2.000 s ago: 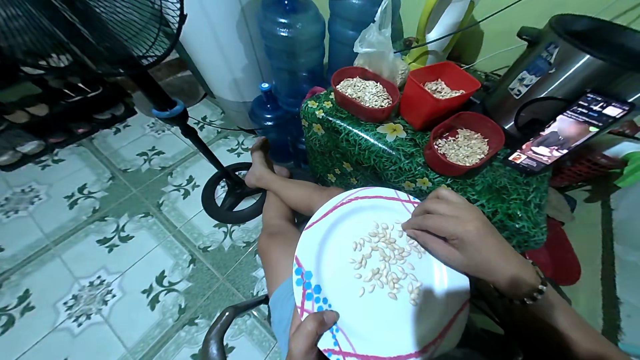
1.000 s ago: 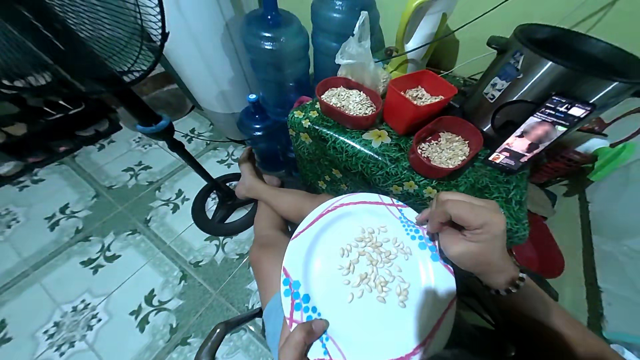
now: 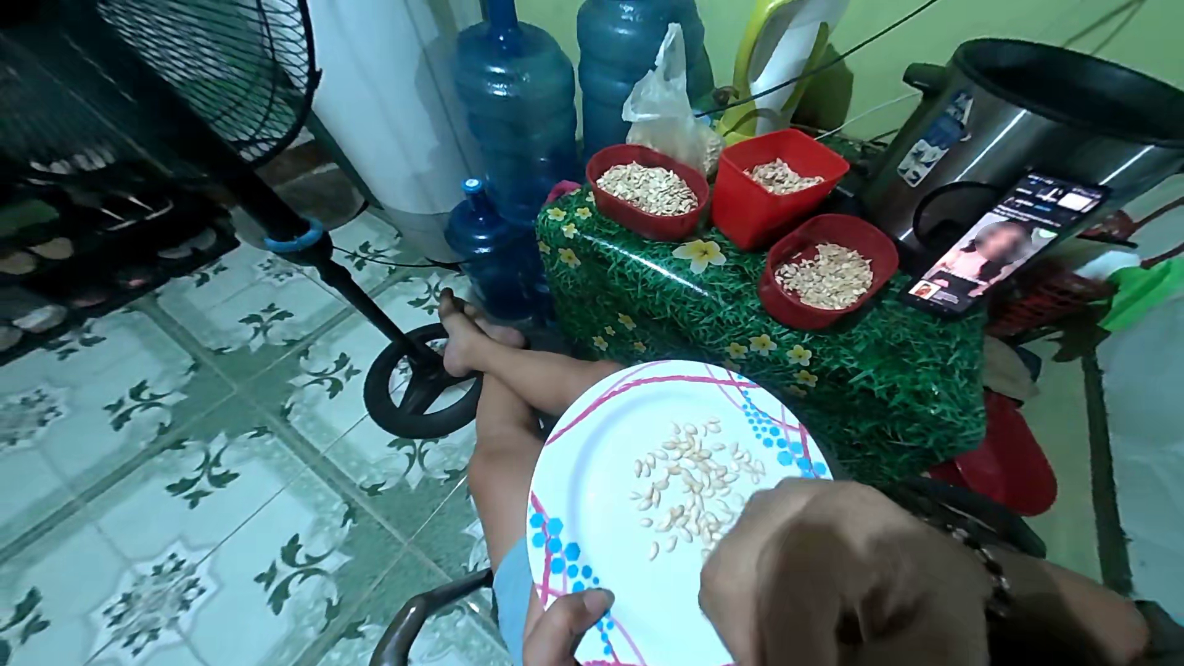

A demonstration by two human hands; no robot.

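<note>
A white plate point(image 3: 610, 444) with pink lines and blue dots rests over my lap, and pale seeds point(image 3: 689, 476) lie scattered on its middle. My left hand point(image 3: 566, 624) grips the plate's lower left rim, thumb on top. Large and close to the camera, my right hand point(image 3: 832, 573) is raised over the plate's right side with its fingers curled; its fingertips are hidden, so whether it holds a seed cannot be told. Beyond the plate stand a red oval bowl point(image 3: 615, 208), a square red container point(image 3: 763, 199) and another red oval bowl point(image 3: 800, 310), each holding seeds or shells.
The bowls stand on a table with a green grass-print cover point(image 3: 647, 277). A phone point(image 3: 1004, 245) leans against a large metal pot point(image 3: 999, 129). Blue water bottles point(image 3: 518, 102) and a plastic bag point(image 3: 668, 106) are behind. A stand fan point(image 3: 324, 250) is at the left.
My right hand was at the seeds, then at the plate's upper right rim; now it is nearer the camera, over the right side. My left hand keeps its hold on the rim.
</note>
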